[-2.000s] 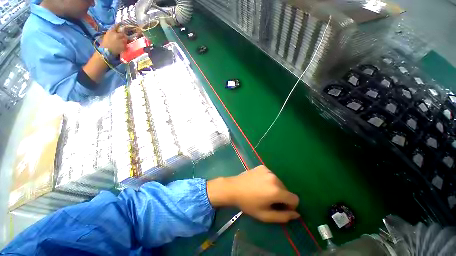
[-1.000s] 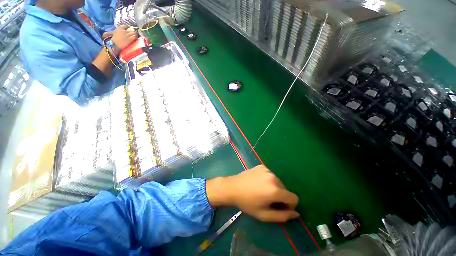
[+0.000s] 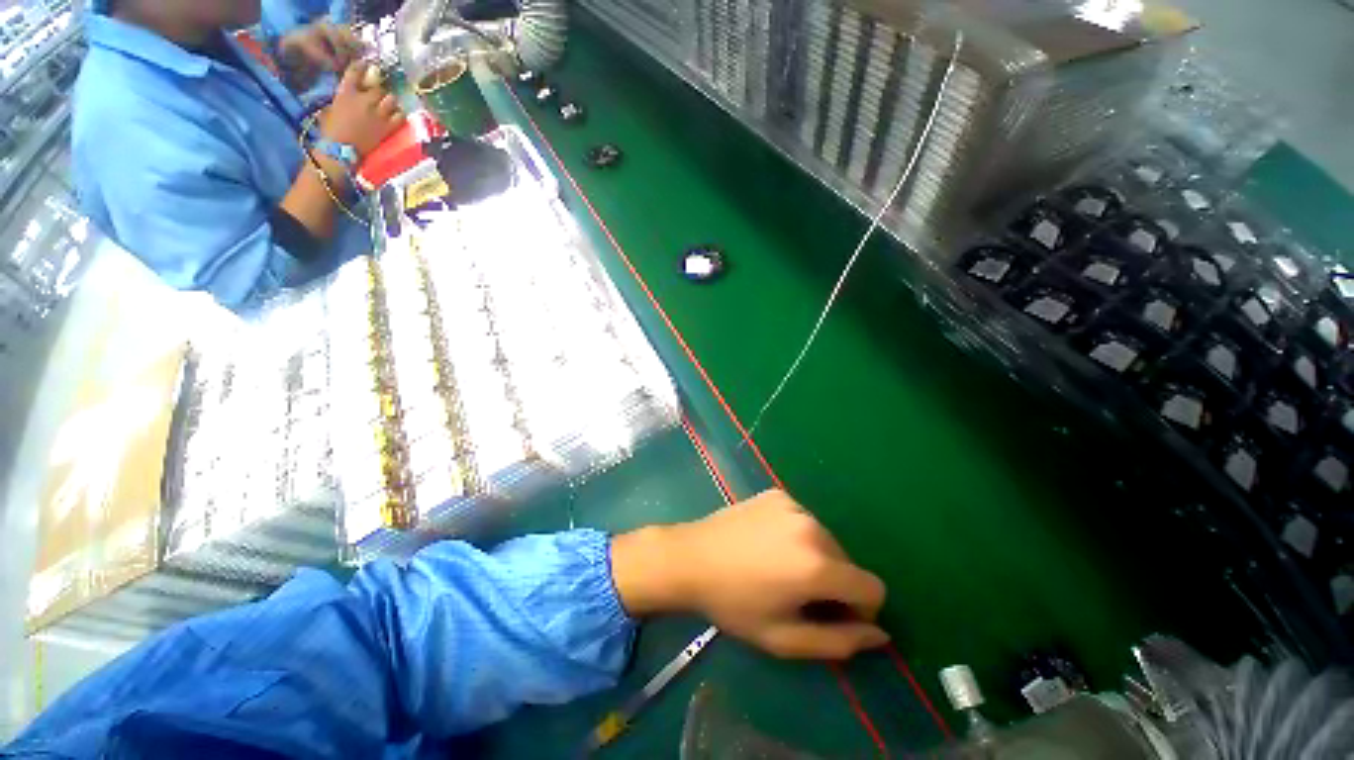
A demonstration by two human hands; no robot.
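My left hand (image 3: 780, 579) comes in from the lower left in a blue sleeve. Its fingers are curled closed at the red-lined near edge of the green belt (image 3: 832, 401), and no object shows in them. My right hand is out of the picture. A black round unit (image 3: 1047, 686) with a pale square sits on the belt to the right of the hand, partly hidden by the clear hood. Another unit (image 3: 701, 264) lies farther up the belt. A thin pale tool with a yellow end (image 3: 653, 689) lies on the mat beneath the wrist.
A tall stack of glaring white component trays (image 3: 505, 356) stands left of the belt. A clear hood with ribbed hose (image 3: 1262, 705) is at lower right. Black trays of round units (image 3: 1225, 364) lie beyond the belt. A pale strand (image 3: 854, 267) crosses it. Another worker (image 3: 178, 164) sits upper left.
The units on the belt have moved slightly toward the lower right, and the nearest is now more hidden by the hood. The other worker's hands have shifted. My left hand has stayed still.
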